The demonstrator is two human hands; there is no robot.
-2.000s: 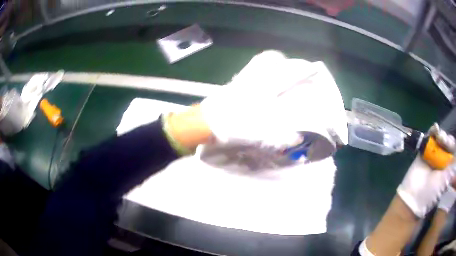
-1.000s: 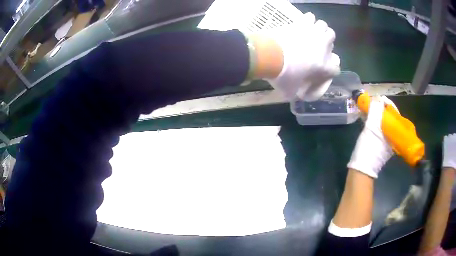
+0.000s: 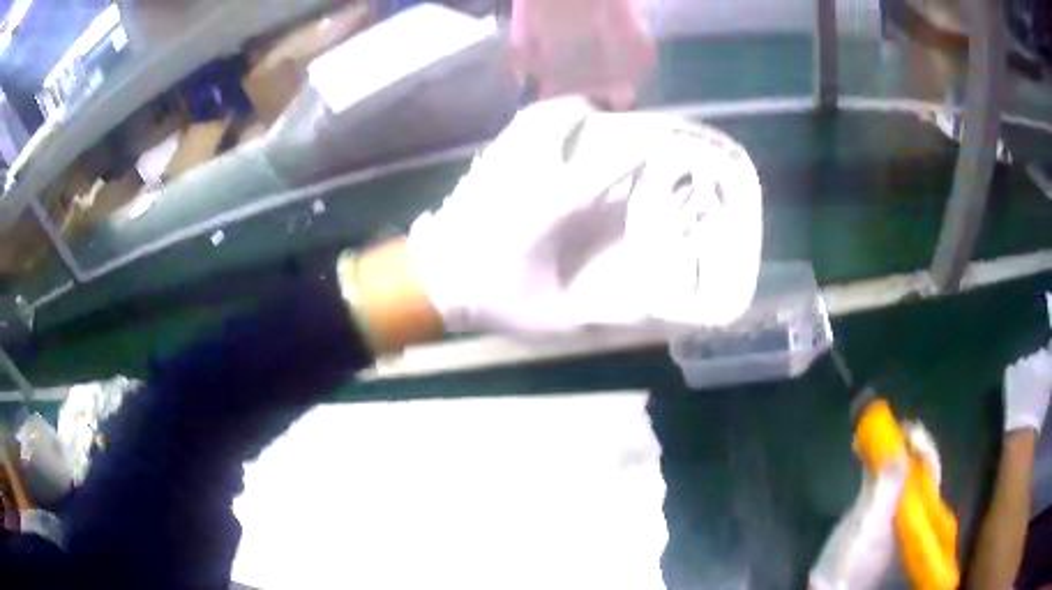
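Note:
My gloved left hand [image 3: 519, 231] holds a white rounded-oval plastic part [image 3: 698, 219] with holes, perhaps a base plate or end cover, raised over the rail. Glare hides its edges and my fingertips. My gloved right hand [image 3: 871, 530] grips the orange-yellow electric screwdriver [image 3: 911, 496] at the lower right; its thin bit points up and left toward the clear screw bin [image 3: 750, 355]. The bin holds small metal bits and is partly behind the white part. The white sheet [image 3: 461, 496] lies on the bench below my left hand.
A pale metal rail [image 3: 450, 355] runs across between bench and green conveyor belt [image 3: 277, 271]. Small bits lie on the belt. A person in pink [image 3: 583, 46] is across it. A neighbour's gloved hand [image 3: 1027, 390] is at the right edge. Another neighbour's gloved hand and white rag [image 3: 98, 421] are at left.
My left hand, over the bin and housing a second ago, now holds up the oval white part. The perforated housing is out of sight. The screwdriver has moved down, away from the bin.

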